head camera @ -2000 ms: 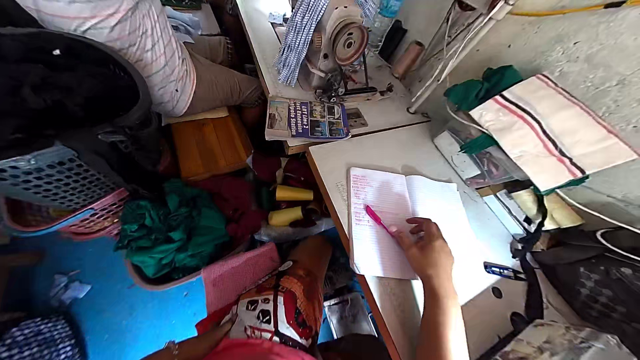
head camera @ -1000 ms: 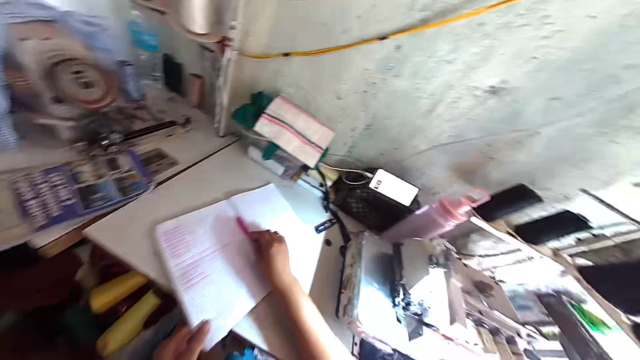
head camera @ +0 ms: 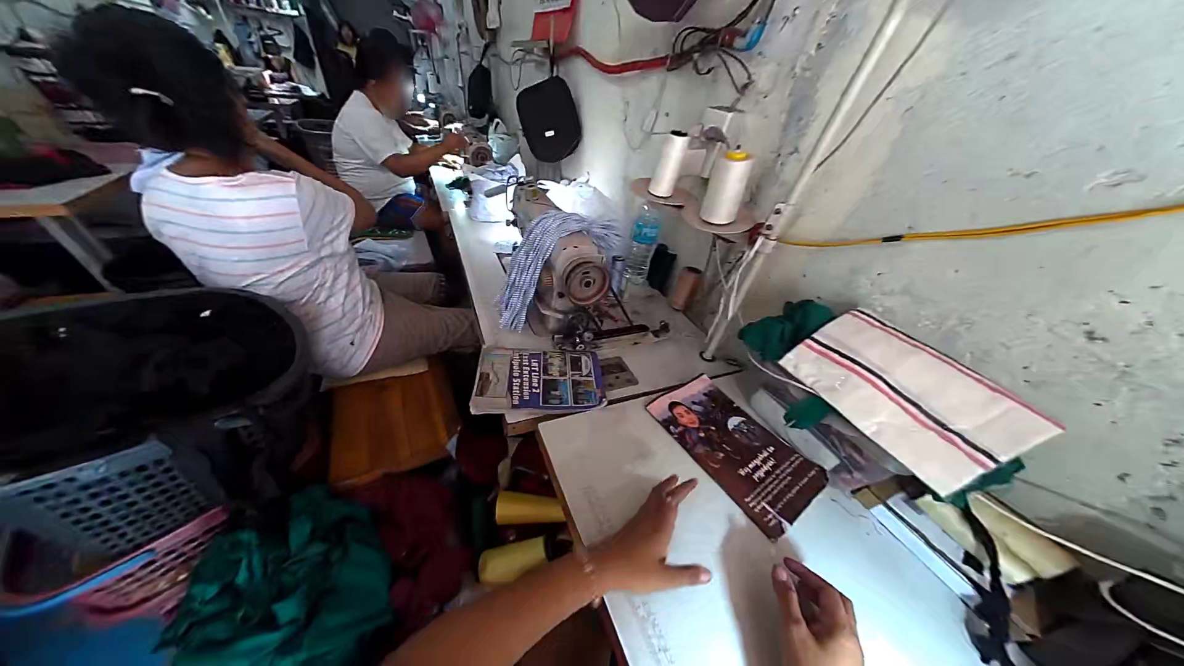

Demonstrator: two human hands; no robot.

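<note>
A closed notebook with a dark printed cover lies at the back of the white tabletop. Just in front of it, my left hand is spread low over the table with its fingers apart and nothing in it. My right hand is near the bottom edge, to the right of my left hand, its fingers bent; whether it holds anything is unclear. A printed booklet rests beyond, beside a sewing machine draped with striped fabric strips.
A co-worker in a striped shirt sits at left, another person farther back. Baskets, green cloth and yellow cones are low at left. A striped cloth and cables are by the right wall.
The notebook was open under my right hand, with a pink pen in that hand; now it is closed, farther back, and both hands are off it. The view has swung left.
</note>
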